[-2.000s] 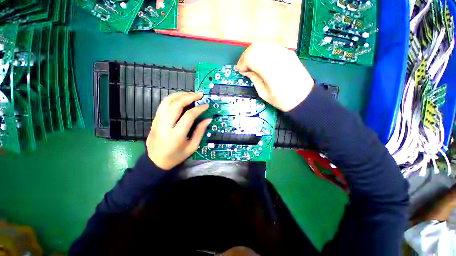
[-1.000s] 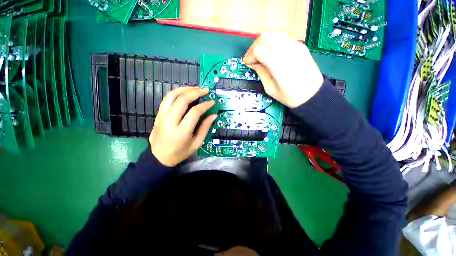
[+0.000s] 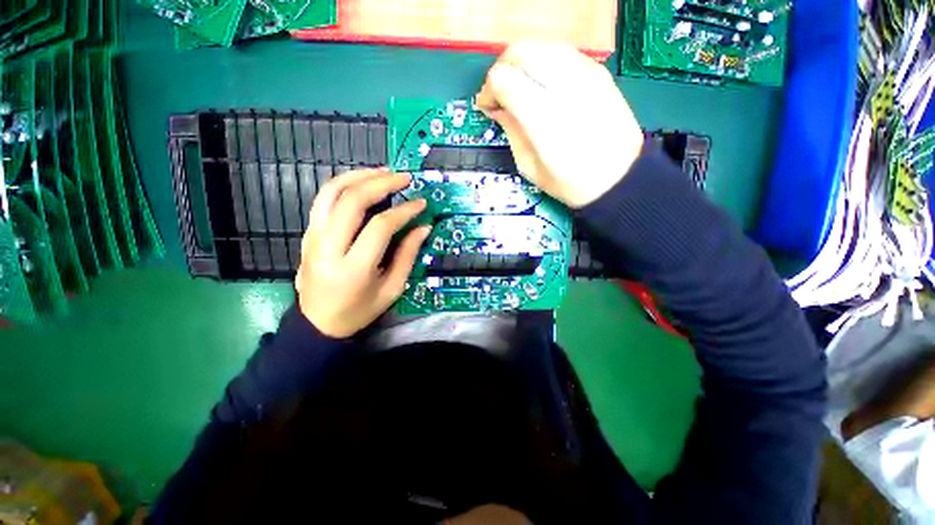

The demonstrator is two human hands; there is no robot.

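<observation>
A green circuit board (image 3: 477, 238) with white and silver parts and dark slots lies across the black ribbed rack (image 3: 277, 195). My left hand (image 3: 359, 246) rests at the board's left edge, fingers apart, fingertips on or just over the board, holding nothing visible. My right hand (image 3: 559, 118) is over the board's upper right part. Its thumb and fingertips are pinched together at the top edge; whether a small part is between them cannot be told. The hand hides that corner.
A pale tray with a red-orange edge (image 3: 461, 23) lies beyond the rack. Board stacks stand at left (image 3: 77, 174) and upper right (image 3: 702, 46). A blue bin (image 3: 810, 133) with wired boards is at right. A red-handled object (image 3: 656, 308) is partly under my right sleeve.
The view has shifted a little. Both hands keep nearly the same places on the board, and the right fingertips stay pinched at its top edge.
</observation>
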